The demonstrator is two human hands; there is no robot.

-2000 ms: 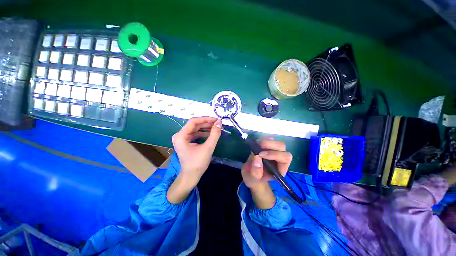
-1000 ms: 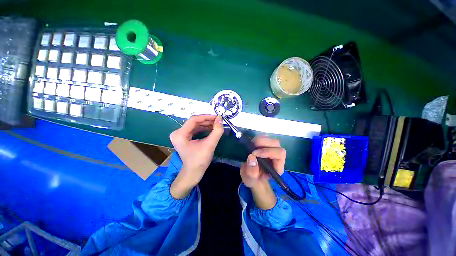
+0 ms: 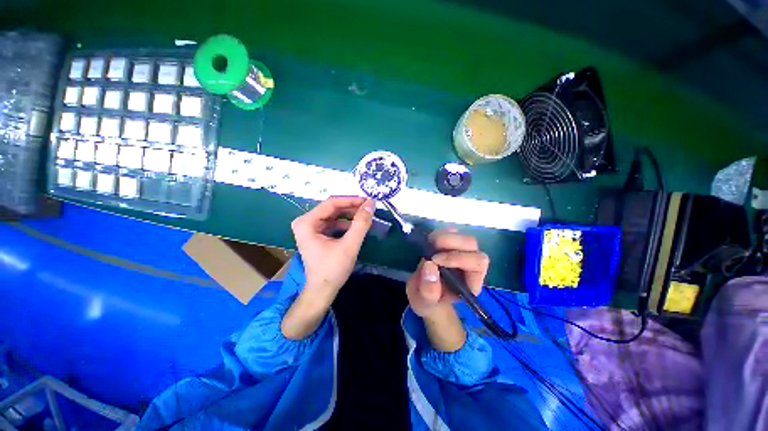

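Note:
A white-rimmed round dish [image 3: 381,175] with dark and silvery bits stands mid-bench on a long white strip [image 3: 286,178]. My left hand [image 3: 331,240] is just below the dish, thumb and forefinger pinched together at its lower edge; what they pinch is too small to tell. Thin solder wire trails from the green spool [image 3: 222,65] towards this hand. My right hand [image 3: 446,274] grips the black handle of the soldering iron [image 3: 461,291], its silvery end pointing up-left to the dish rim. A dark round part [image 3: 453,178] lies right of the dish.
A clear tray [image 3: 208,199] of white squares is at the left. A tub [image 3: 489,130] and black fan [image 3: 562,128] stand behind, right. A blue bin [image 3: 573,295] of yellow pieces and a black soldering station [image 3: 633,250] are right. A brown box [image 3: 232,265] is below the bench edge. Another person's pink sleeve shows lower right.
My hands have shifted only slightly around the dish; the left still pinches and the right still holds the iron. The other person's pink clothing at the lower right has moved.

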